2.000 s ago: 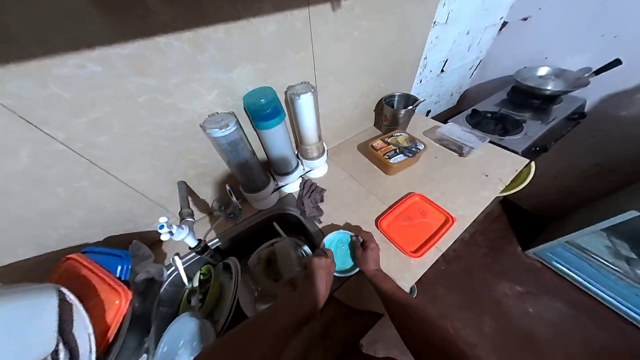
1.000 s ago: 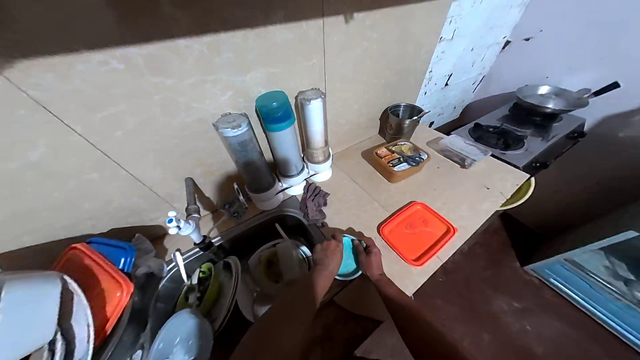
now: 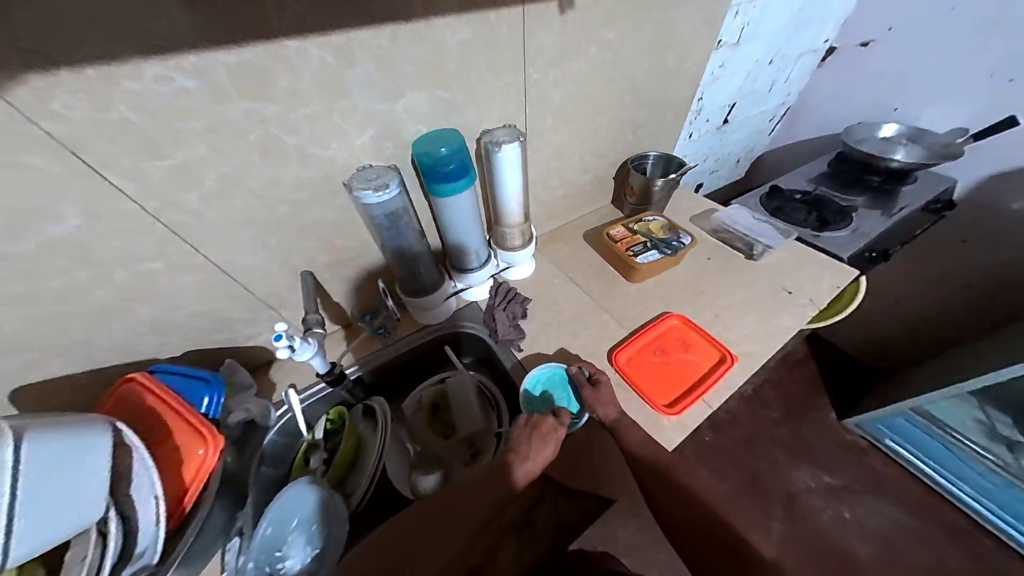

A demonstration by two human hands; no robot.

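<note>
In the head view my right hand [image 3: 594,394] grips the rim of a small bowl with turquoise contents or lining [image 3: 560,384] at the sink's right edge. My left hand [image 3: 538,440] is at the bowl's near left side, its fingers over the rim; a dark rounded thing shows by them inside, too unclear to name. A red-orange square plastic lid [image 3: 672,362] lies on the counter right of the bowl. A crumpled dark cloth [image 3: 507,314] lies behind the bowl. Left of my hands, the steel sink [image 3: 472,316] holds dishes.
A faucet [image 3: 300,346] and a three-cylinder water filter [image 3: 452,216] stand behind the sink. Stacked dishes [image 3: 64,488] are at far left. A brown tub [image 3: 644,246], a metal pitcher [image 3: 652,184] and a clear plastic container [image 3: 744,230] stand on the counter. A pan [image 3: 904,146] rests on the stove.
My left hand has shifted from the bowl's left side to its near side over the rim. My right hand stays at the bowl's right side.
</note>
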